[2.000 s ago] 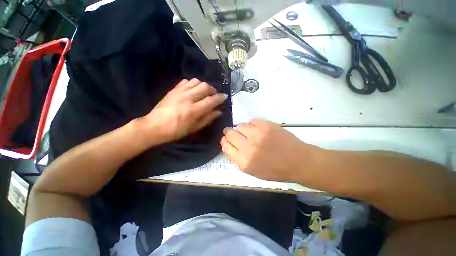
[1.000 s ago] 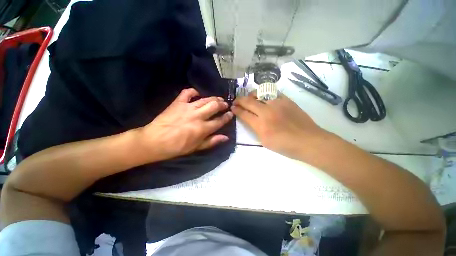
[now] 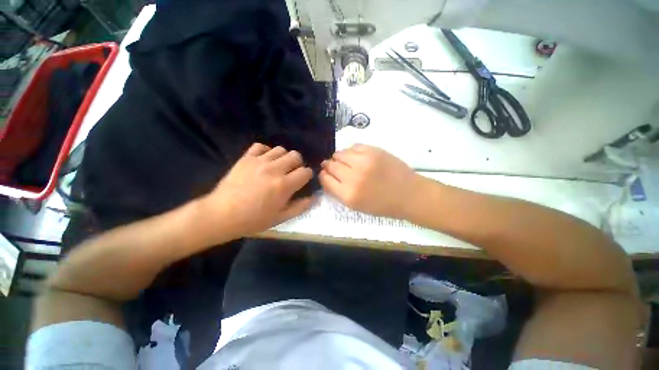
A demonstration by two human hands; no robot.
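Observation:
A large black garment piece lies left of the needle and hangs over the table's front edge. Its right edge runs under the head of the white sewing machine, by the presser foot. My left hand lies on the cloth near the front edge, fingers bent; the cloth under the fingertips is partly hidden. My right hand has its fingertips pinched on the cloth's right edge, in front of the needle. The two hands are close together. A ribbed pale tension dial sits low on the machine head.
Black-handled shears, grey snips and tweezers lie right of the needle. A red basket with dark cloth stands at left. A printed ruler scale runs along the front edge. A scrap bag hangs below.
Both hands have moved from beside the needle toward the table's front edge, with the right hand still at the cloth edge. The camera view has also shifted.

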